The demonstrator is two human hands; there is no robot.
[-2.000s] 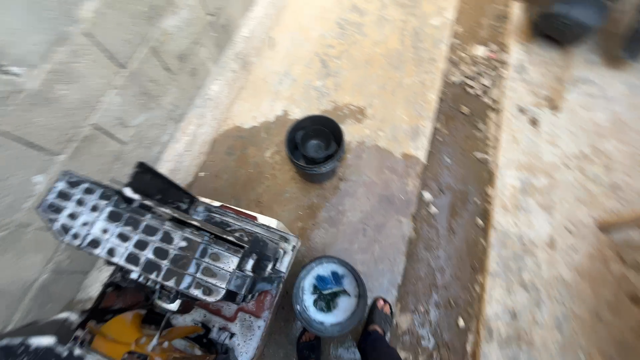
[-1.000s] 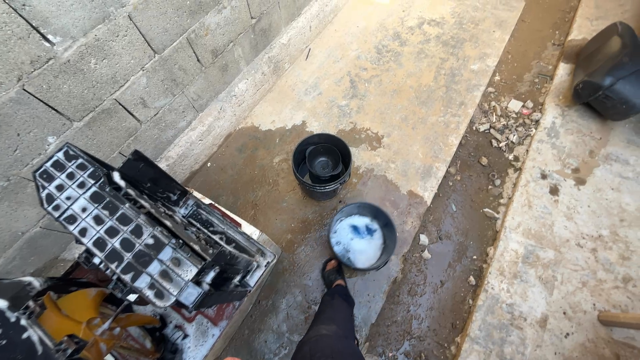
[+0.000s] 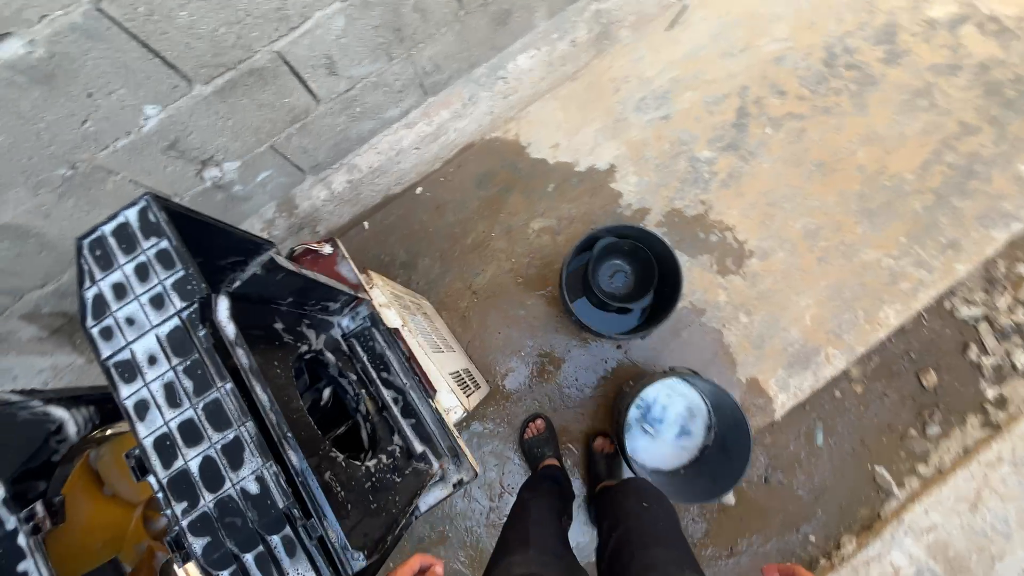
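Observation:
At the bottom edge, only the fingertips of my left hand [image 3: 418, 565] show, near the corner of a black plastic housing [image 3: 320, 320] with an oval opening. Soap suds coat its gridded panel [image 3: 176, 400]. A sliver of my right hand [image 3: 786, 570] appears at the lower right edge, below a black bucket [image 3: 724, 448] of white suds with something blue in it. Whatever either hand might hold is out of frame. Beyond that bucket stands another black bucket [image 3: 572, 308] holding water and a small black bowl [image 3: 622, 272].
A beige vented casing [image 3: 424, 336] lies beside the housing. Something orange-yellow [image 3: 100, 504] sits at lower left. A concrete block wall [image 3: 224, 104] runs along the upper left. Wet concrete floor [image 3: 480, 216] surrounds my sandalled feet, and rubble [image 3: 988, 344] lies in a muddy channel at right.
The view has turned and shifted toward the black housing. Both feet now stand left of the suds bucket; one second ago only one foot showed, beside it. Fingertips have come in at the bottom edge.

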